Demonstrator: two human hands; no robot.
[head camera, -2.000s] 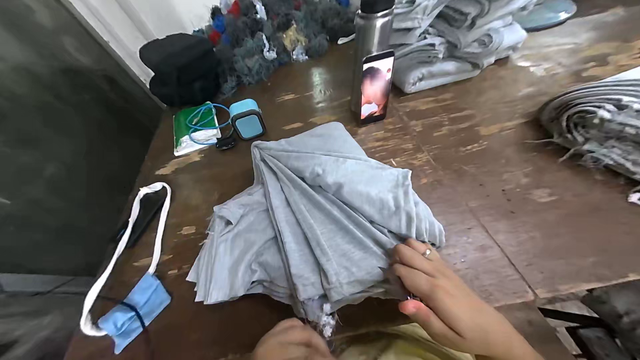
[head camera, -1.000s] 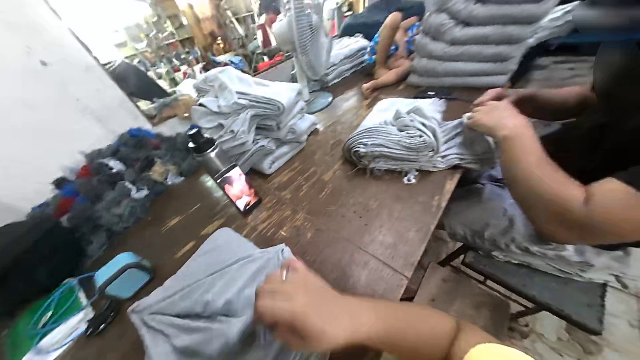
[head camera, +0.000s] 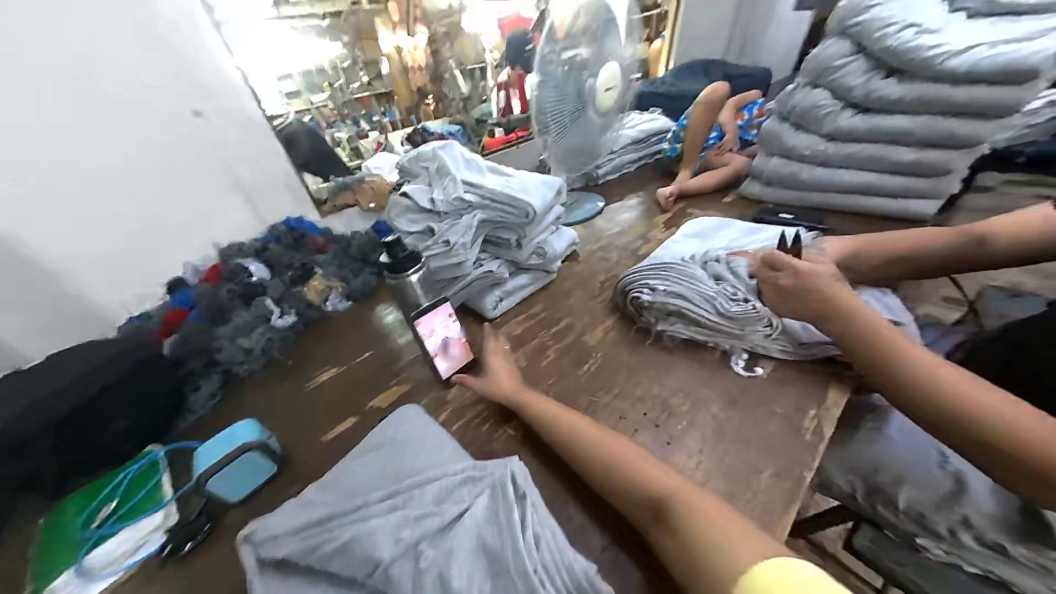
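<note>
My right hand (head camera: 493, 371) reaches across the brown table, its fingers spread at the lower right edge of a smartphone (head camera: 444, 338). The phone leans upright against a steel bottle (head camera: 406, 276) with a black cap, and its screen is lit. Whether the fingers grip the phone or only touch it is not plain. Folded grey cloth (head camera: 421, 520) lies at the near edge, to the left of my right forearm. My left hand is out of view.
At right, a co-worker's hands (head camera: 796, 276) hold small dark snips over a grey cloth bundle (head camera: 701, 297). Stacked cloths (head camera: 487, 223), a fan (head camera: 582, 91), thread scraps (head camera: 272, 289) and a light-blue device (head camera: 238, 462) stand around. A child's legs (head camera: 701, 157) rest on the table's far end.
My right hand has left the grey cloth and moved to the phone. My left hand, at the near edge two seconds ago, is gone from view. The view has swung to the right and up.
</note>
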